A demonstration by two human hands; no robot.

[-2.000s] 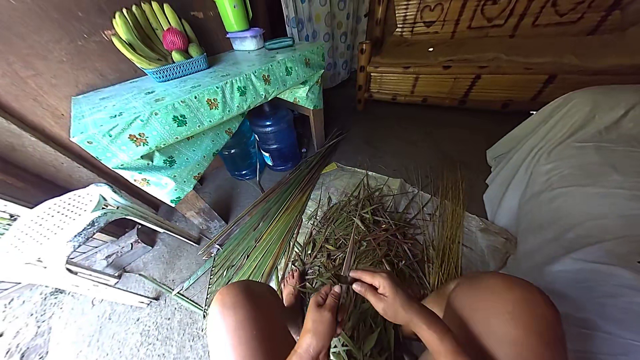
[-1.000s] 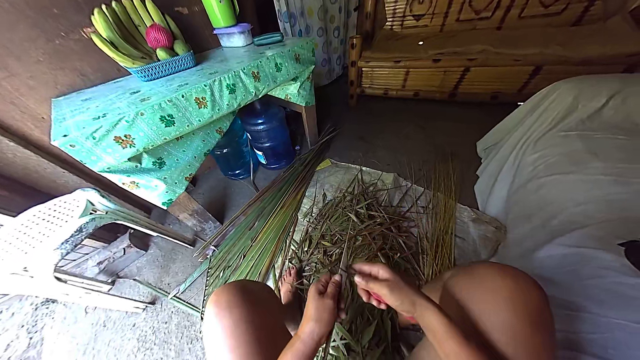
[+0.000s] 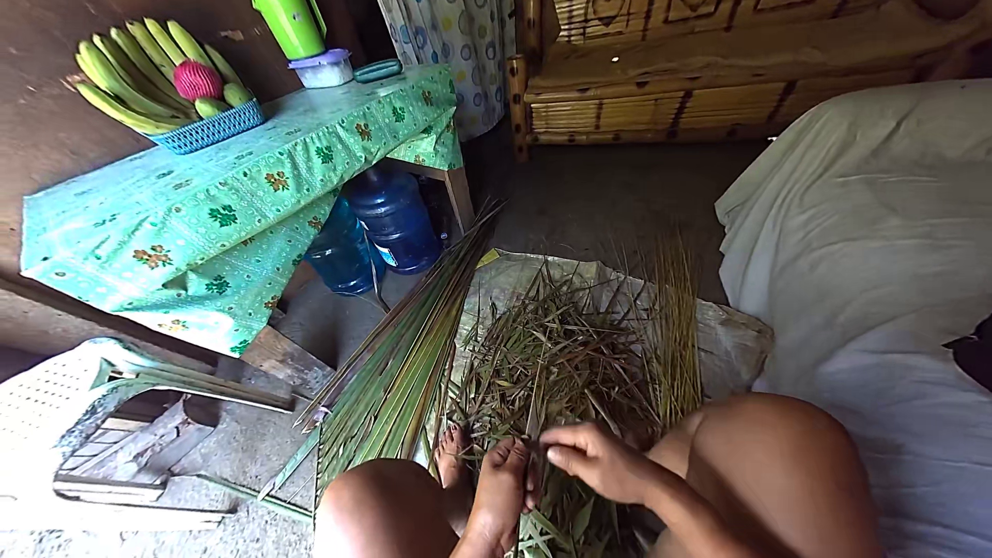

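Observation:
My left hand (image 3: 502, 484) is closed around a narrow palm leaflet (image 3: 536, 403), which stands up between my hands over the pile. Beside it, my right hand (image 3: 593, 459) has its thumb and fingers near the leaflet; whether they touch it is unclear. Under both hands lies a heap of shredded leaf strips (image 3: 566, 356) on a pale sack (image 3: 732, 341). Long green palm leaflets (image 3: 403, 372) fan out left of the heap. A bundle of thin yellowish leaf midribs (image 3: 676, 341) lies along its right side.
My bare foot (image 3: 451, 457) rests by the heap, between my knees. At left are a table with a green floral cloth (image 3: 256, 194), blue water jugs (image 3: 391, 221) beneath it and a white plastic chair (image 3: 46, 411). A bamboo bench (image 3: 666, 108) stands behind; a cloth-covered piece (image 3: 876, 256) is at right.
My right hand has shifted slightly about the leaflet, while my left hand stays closed at about the same place. The leaflet bundle, the heap and the midribs lie as before.

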